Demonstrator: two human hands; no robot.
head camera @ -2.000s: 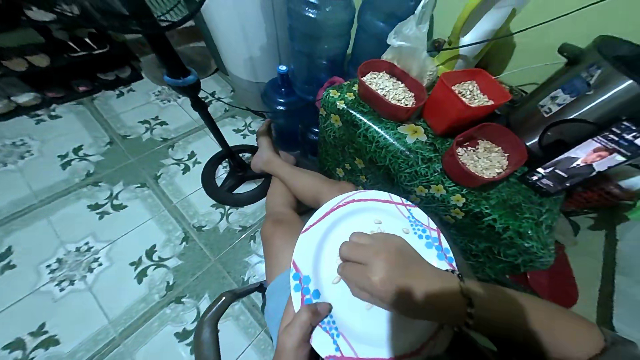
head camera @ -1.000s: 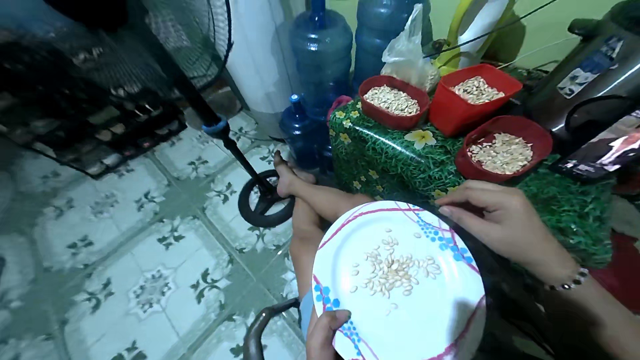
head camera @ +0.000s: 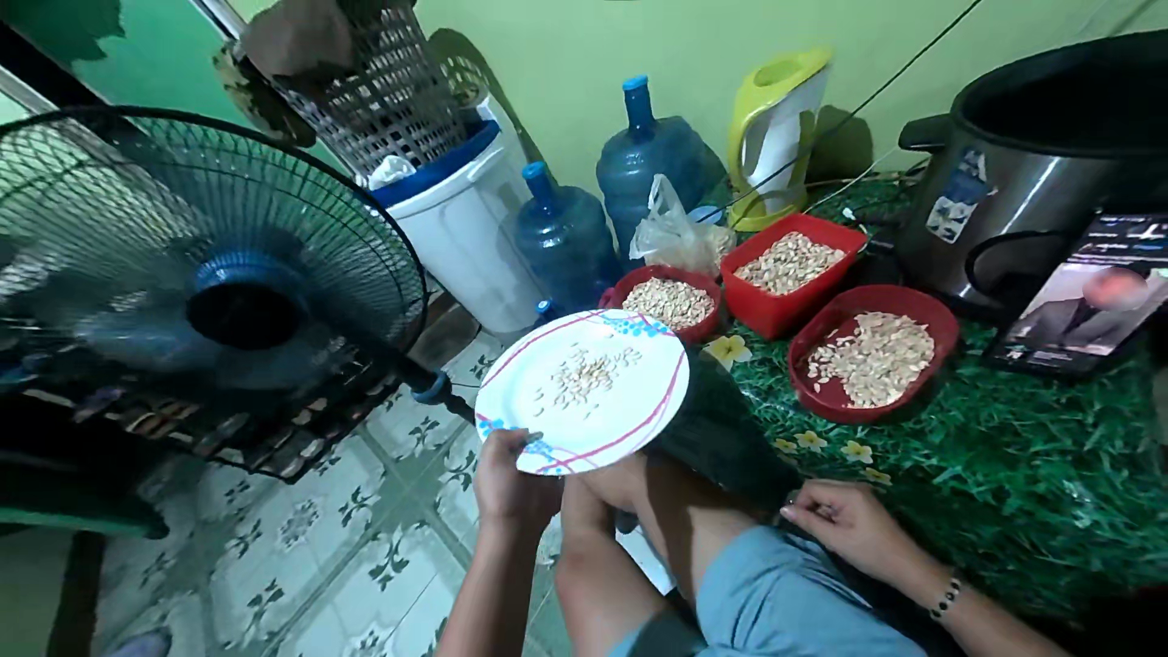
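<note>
My left hand grips the near left rim of a white plate with pink lines and blue marks, held above my knees. Small pale seeds lie scattered at the plate's middle. My right hand, with a beaded bracelet at the wrist, rests by the near table edge, its fingers curled; whether something is between them cannot be told. Beyond it stand a round red bowl, a square red container and a smaller red bowl, each holding pale seeds.
A grass-print cloth covers the table. At the right are a large metal pot and a phone with a lit screen. Behind stand a plastic bag, a yellow-rimmed jug and blue water bottles. A fan stands at the left.
My right hand was over the plate, then beside its right rim, and is now lower, away from it. The left hand keeps hold of the plate. The view has shifted strongly.
</note>
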